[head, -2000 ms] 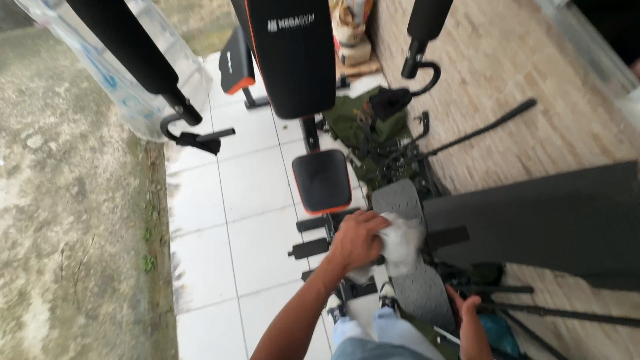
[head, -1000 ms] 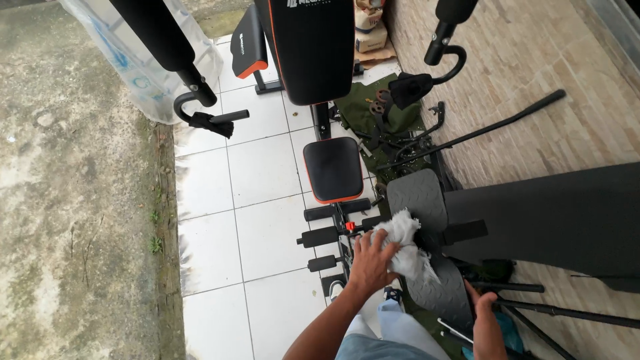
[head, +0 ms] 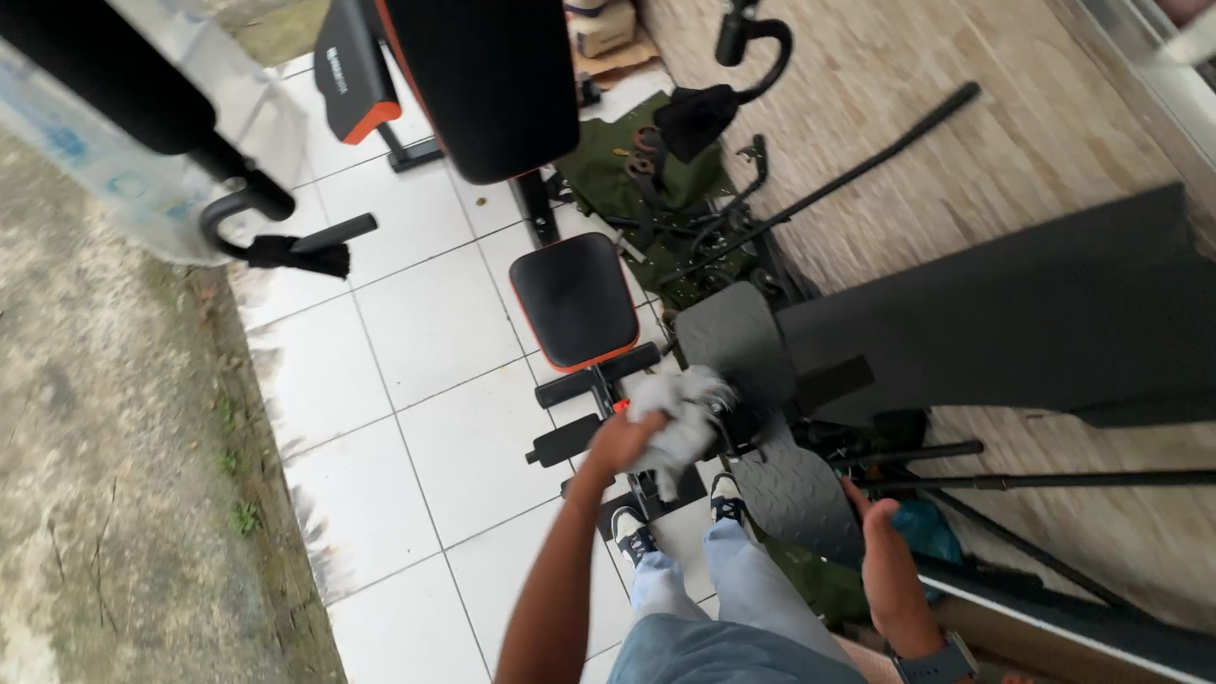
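Note:
My left hand [head: 627, 439] grips a crumpled grey-white cloth [head: 676, 418], blurred, beside the black post between two dark textured pads. One pad [head: 736, 337] lies above the cloth, the other [head: 798, 489] below and right of it. At the lower pad's right edge is my right hand [head: 879, 546], its fingers partly hidden behind that edge and a watch on the wrist. A long black panel [head: 1007, 313] stretches right from the pads. Left of them stands a home gym bench with a black, orange-edged seat [head: 577, 302], foam rollers [head: 570, 440] and a backrest [head: 484, 85].
Handle arms with black straps [head: 299, 255] hang at upper left and upper right. Black metal bars [head: 836, 171] and a green cloth [head: 608, 161] with loose parts lie near the brick-patterned wall. White floor tiles [head: 456, 370] meet rough concrete [head: 114, 427] at left.
My left hand, with the cloth, has moved left from the pads, toward the foam rollers. My right hand stays by the lower pad's edge.

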